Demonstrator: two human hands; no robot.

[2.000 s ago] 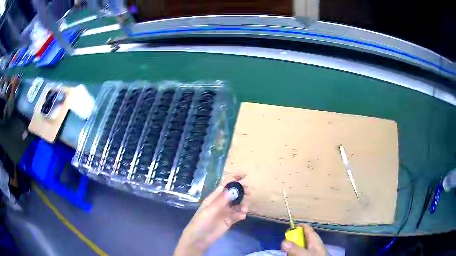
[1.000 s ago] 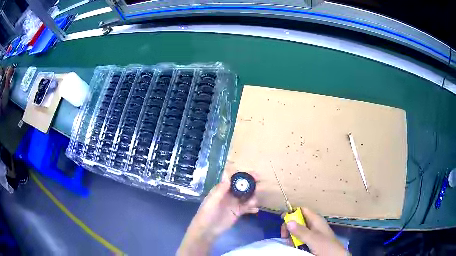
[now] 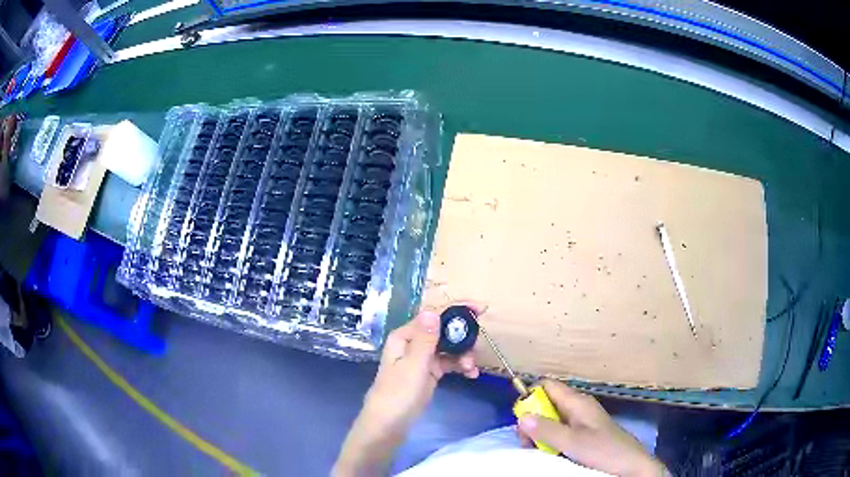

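My left hand (image 3: 415, 359) holds a round black part (image 3: 458, 330) between its fingertips, its pale centre facing up, over the front edge of the tan board (image 3: 522, 270). My right hand (image 3: 582, 430) grips a yellow-handled hand tool (image 3: 537, 406). Its thin metal shaft points up and left, and the tip is at the right rim of the black part; whether it touches cannot be told. A clear blister tray (image 3: 403, 233) with rows of black parts lies left of the board.
A slim pale tool (image 3: 677, 279) and tiny dark scraps lie on the board. A thin cable (image 3: 788, 345) lies right of it. A white cylinder (image 3: 130, 152) and a small box of black parts (image 3: 73, 160) are at left. A blue stool (image 3: 93, 289) stands below.
The tool in my right hand has moved up and left, bringing its tip from over the board to the black part. The bench has shifted upward in view.
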